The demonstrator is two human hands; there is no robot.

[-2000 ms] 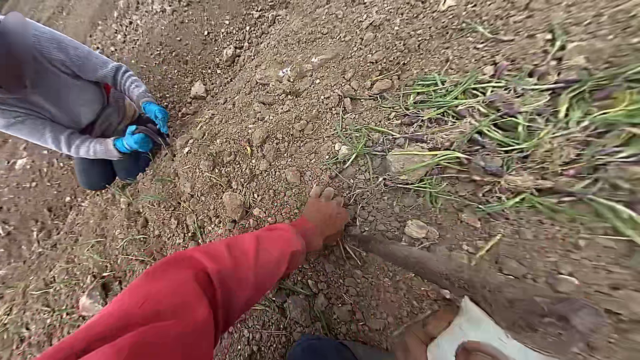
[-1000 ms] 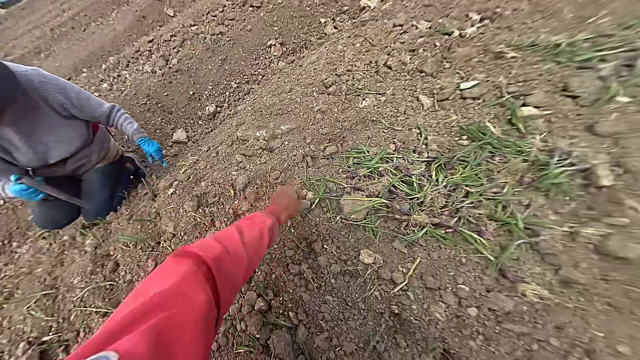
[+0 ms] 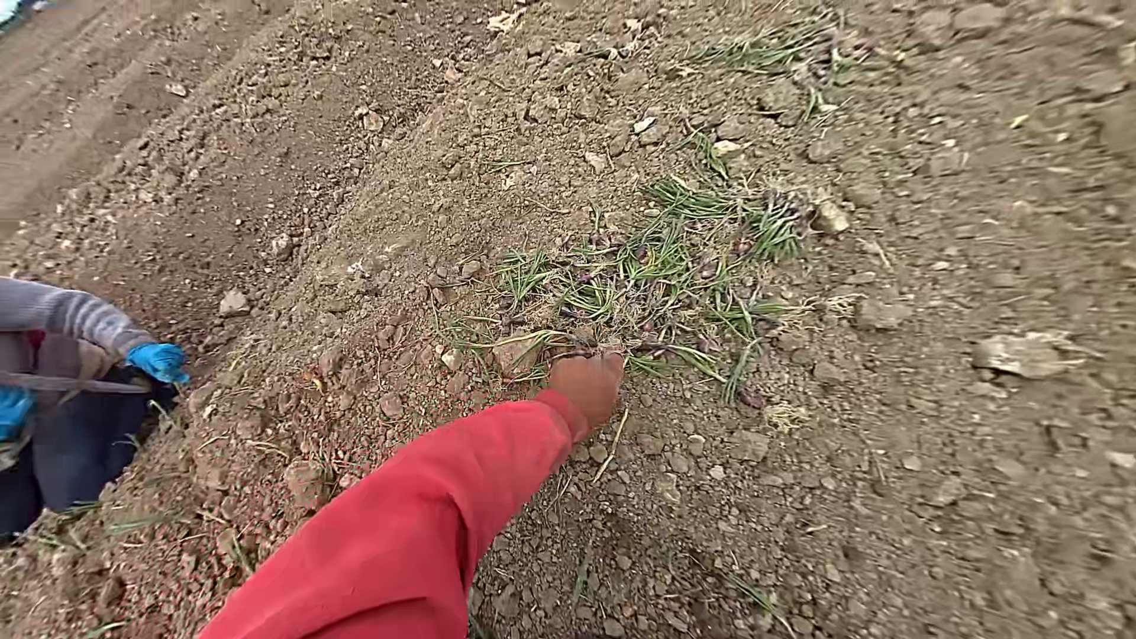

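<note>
My left hand (image 3: pixel 587 387), in a red sleeve, reaches in from the lower left. It touches the near edge of a spread pile of onion seedlings (image 3: pixel 661 266) with green leaves, purple bulbs and pale roots. The back of the hand faces up and its fingertips are hidden, so a grip on a seedling cannot be made out. Just left of the knuckles lies a flat brown stone (image 3: pixel 517 355). A single seedling (image 3: pixel 753 399) rests on the soil to the right of the hand. My right hand is out of view.
A co-worker kneels at the left edge, with blue-gloved hands (image 3: pixel 160 361) and a long blade-like tool (image 3: pixel 75 383). More seedlings (image 3: pixel 777 51) lie farther up the slope. A pale clod (image 3: pixel 1029 354) sits at the right, and a stone (image 3: pixel 234 303) lies near the co-worker.
My left hand has moved from bare soil to the seedling pile. The hand with a white thing, at the bottom two seconds ago, is out of view. The view has shifted.
</note>
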